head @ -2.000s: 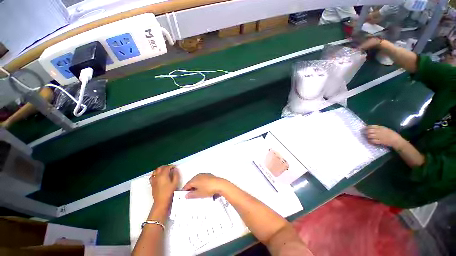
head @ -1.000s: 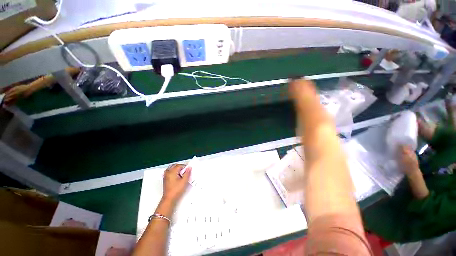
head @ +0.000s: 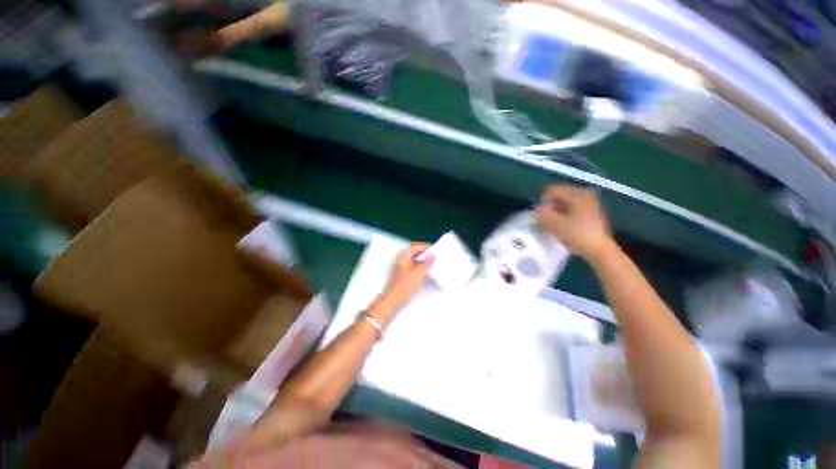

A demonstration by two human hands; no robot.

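The frame is blurred. My right hand (head: pixel 573 218) grips the top of a clear bag with a white rounded unit in it. The bagged unit (head: pixel 522 256) has dark spots and hangs or rests at the far edge of the white sheet. My left hand (head: pixel 412 266) holds a small white card (head: pixel 449 261), just left of the bagged unit. The white work sheet (head: pixel 440 353) lies on the green bench below both hands. A flat retail box (head: pixel 600 387) with a faint picture lies at its right, partly beside my right forearm.
A large open brown carton (head: pixel 151 261) stands at the left, with white boxes (head: pixel 289 348) at its near right side. A white power strip (head: pixel 550 55) is on the shelf edge above. Dark bagged items (head: pixel 353 55) lie at the back. Another person's arm (head: pixel 252 26) shows top left.
The view has swung left, bringing in more of the carton. My right hand has taken hold of a bagged unit and brought it near my left hand, which still holds the card.
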